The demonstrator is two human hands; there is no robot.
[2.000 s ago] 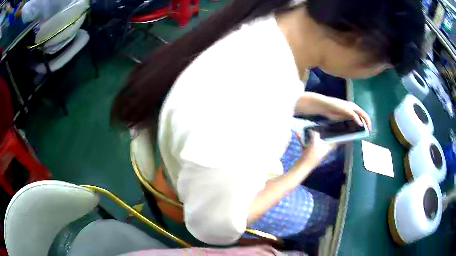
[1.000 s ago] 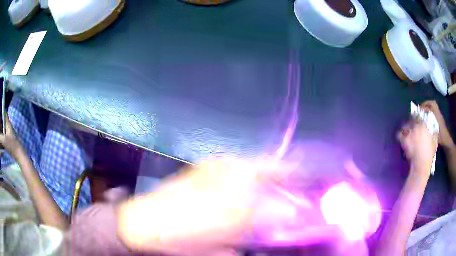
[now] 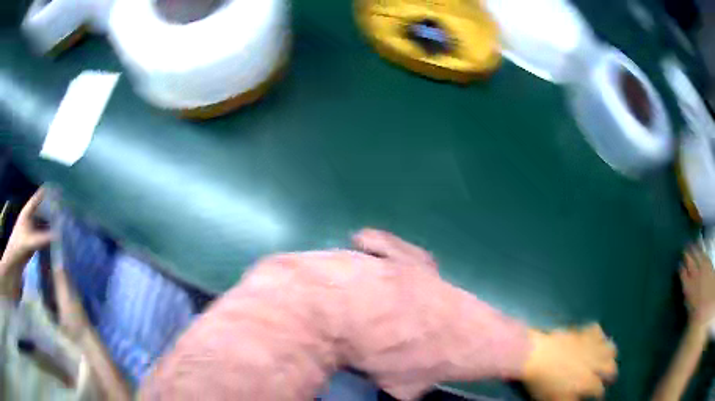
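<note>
A long pink sleeve crosses the lower middle, and my left hand (image 3: 572, 364) comes out of it at the lower right, blurred, with the fingers bent. What appears to be my right hand (image 3: 396, 249) shows just above the sleeve, mostly hidden behind it. No object shows in either hand. A mustard-gold base shell (image 3: 459, 39) with a dark centre lies on the green table (image 3: 376, 157) at the top. A white drum-shaped unit (image 3: 212, 59) with a brown disc and gold rim stands at the upper left.
More white units (image 3: 619, 113) stand at the upper right, some cut off. A white card (image 3: 80, 117) lies at the left. A neighbour's hands (image 3: 31, 231) are at the left edge. Another person's hand (image 3: 696, 286) is at the right edge, near a gold-rimmed unit (image 3: 700, 176).
The view has shifted towards the table's far side, bringing the gold base shell into view. The bright glare over my arm has gone, and the pink sleeve and my hands now show.
</note>
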